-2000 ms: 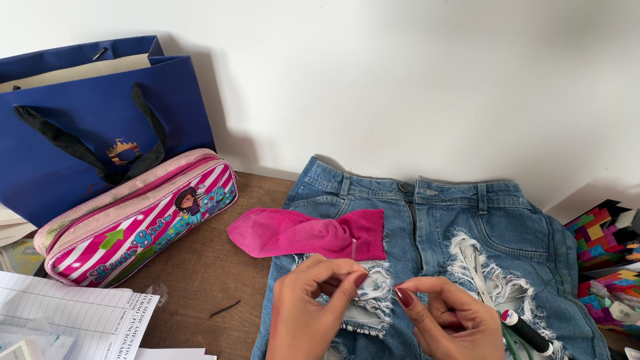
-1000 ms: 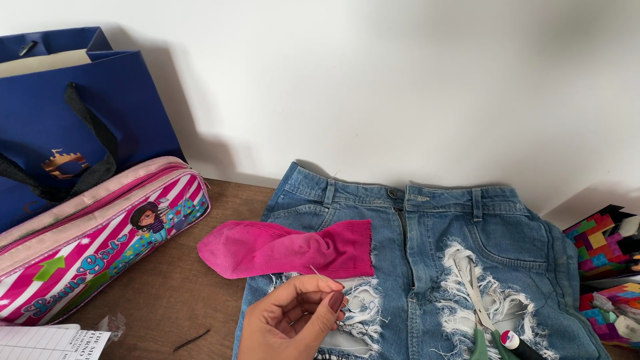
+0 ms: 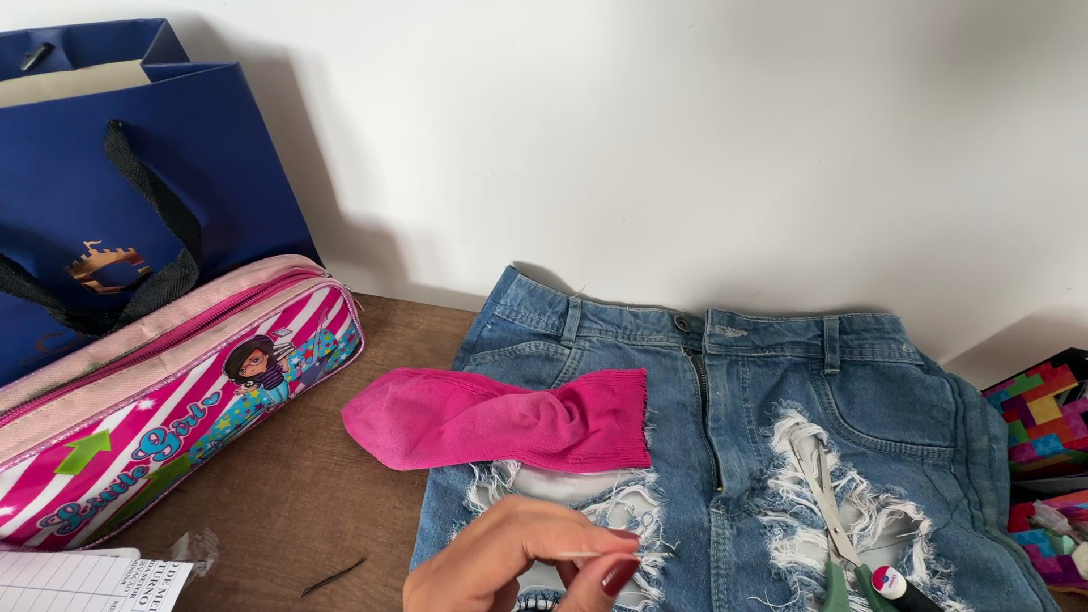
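Observation:
My left hand [image 3: 531,557] comes in from the bottom edge, with a thin, pale sewing needle [image 3: 650,555] pinched between its thumb and index finger. Behind it lies a ripped blue denim garment [image 3: 722,382] with frayed white holes. A pink sock [image 3: 501,421] lies across the garment's left side, its ribbed cuff toward the zipper. Green-handled scissors [image 3: 829,510] rest on the frayed right part, beside a spool of dark thread [image 3: 901,588]. My right hand is out of view.
A pink pencil case [image 3: 195,408] stands before a blue paper bag [image 3: 195,170] at left. Printed paper [image 3: 76,582] and a dark thin strip [image 3: 333,576] lie on the brown wooden table [image 3: 297,476]. Colourful block-patterned items [image 3: 1045,416] sit at the right edge.
Two seconds ago both hands were close together over the denim; my right hand has since left the view. My left hand still has its thumb and index finger pinched.

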